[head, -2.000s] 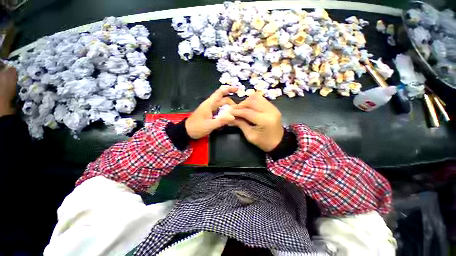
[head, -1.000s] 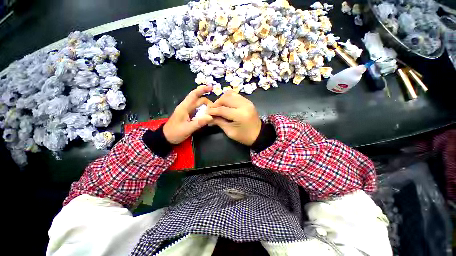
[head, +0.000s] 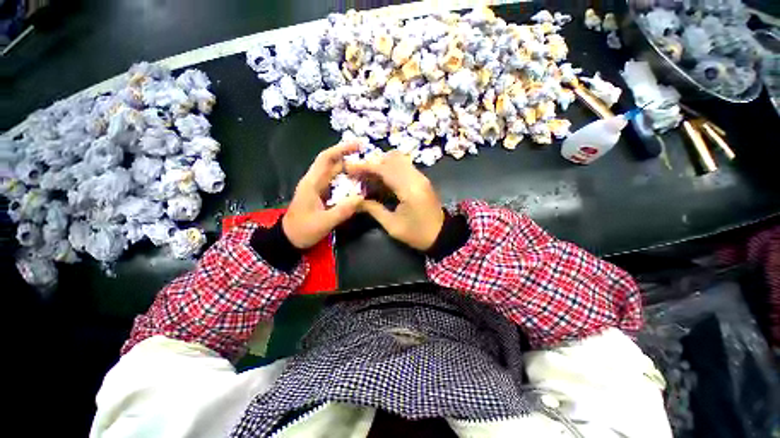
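Note:
A small ruffled whitish flower head (head: 345,190) is held between my two hands at the centre, above the dark table's near edge. My left hand (head: 315,201) grips it with thumb and fingers from the left. My right hand (head: 404,198) is at its right side, with the fingers curved over and the thumb tip near the flower head. Both hands are bare. The right fingertips are partly hidden or blurred, so their exact contact cannot be told. A centre pile of whitish flower heads with yellow-orange parts (head: 445,73) lies just beyond my hands.
Fuller grey-lilac flower heads (head: 128,162) are piled at left. A red card (head: 321,267) lies under my left forearm. A white glue bottle (head: 592,139), a dark-handled tool (head: 643,135), gold-coloured rods (head: 701,147) and a crumpled white cloth (head: 648,92) lie right. A metal bowl (head: 717,92) of flower heads is far right.
Since two seconds ago, the view has shifted, with the piles and bottle appearing further left. My right hand's fingers have spread and arched away from my left hand, showing more of the flower head.

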